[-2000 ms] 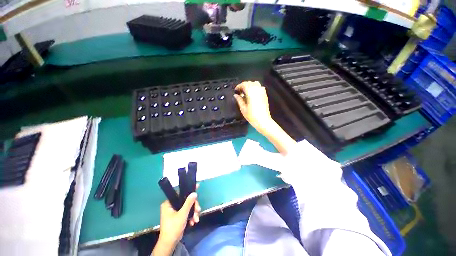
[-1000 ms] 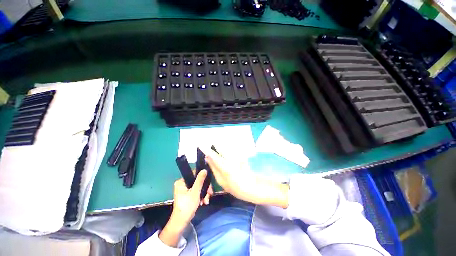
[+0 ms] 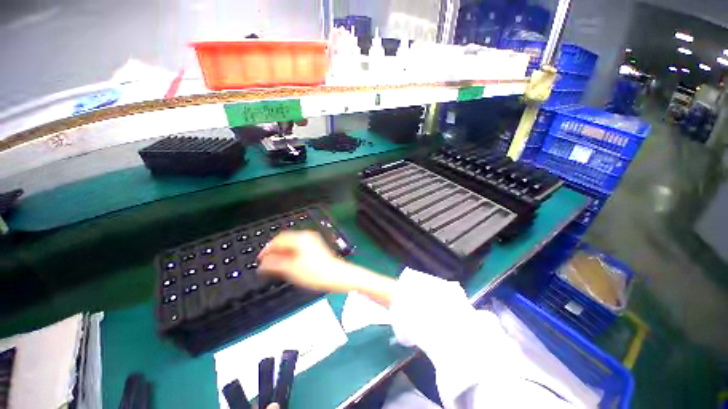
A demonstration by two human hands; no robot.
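Observation:
My right hand (image 3: 297,260) is over the centre parts tray (image 3: 209,297), its fingertips down at the grooves; it is blurred, and I cannot tell if it holds a small insert. Rows of small inserts (image 3: 191,269) with bright dots sit in the tray. Three slim black housings (image 3: 267,382) fan up at the bottom edge, over the white paper sheet (image 3: 323,328). Only a fingertip of my left hand (image 3: 274,406) shows at their base; the rest is cut off by the frame edge.
Tray stacks (image 3: 447,209) stand at the right, blue crates (image 3: 595,136) beyond and below. A liner pile (image 3: 49,359) and loose black housings (image 3: 136,393) are at lower left. A raised shelf (image 3: 407,89) holds a red-orange bin (image 3: 263,65). A white cloth (image 3: 363,311) lies beside the sheet.
The view has tilted up and turned right. My right hand has moved from the housings near my left hand to the centre tray. The housings now show only at the bottom edge.

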